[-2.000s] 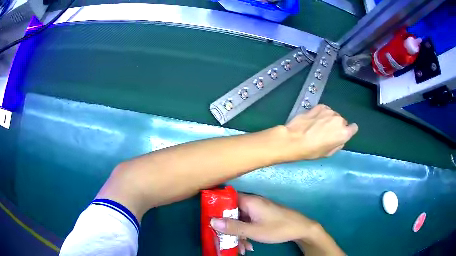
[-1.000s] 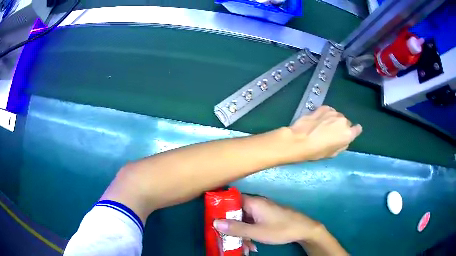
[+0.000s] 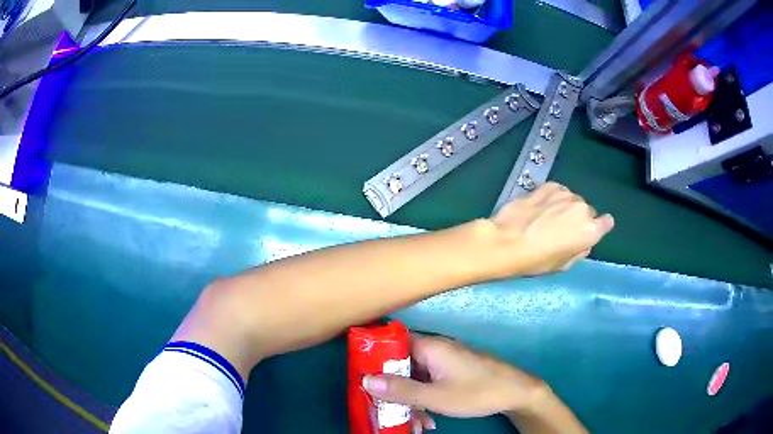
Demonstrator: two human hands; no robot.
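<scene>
My left arm crosses the view from the lower left. My left hand (image 3: 551,227) lies with curled fingers at the lower end of a grey fixture bar (image 3: 551,119); its palm side is hidden, so a grip cannot be told. A second grey bar (image 3: 434,163) lies slanted beside it, left of it. Both bars carry a row of small shiny metal parts. My right hand (image 3: 462,377), at the bottom, is shut on a red glue bottle (image 3: 366,373) with a white label. The bottle's lower end is cut off by the picture's edge and its nozzle is not seen.
A white disc (image 3: 668,347) and a pink-red disc (image 3: 718,379) lie on the green mat at right. Another red bottle (image 3: 674,93) stands by the metal frame. A blue bin (image 3: 449,24) sits beyond the metal rail (image 3: 330,32). A purple-lit unit edge is at far left.
The view has shifted slightly since the oldest frame, so things appear a little further right. Both hands keep nearly the same pose, and the bars stay where they lay.
</scene>
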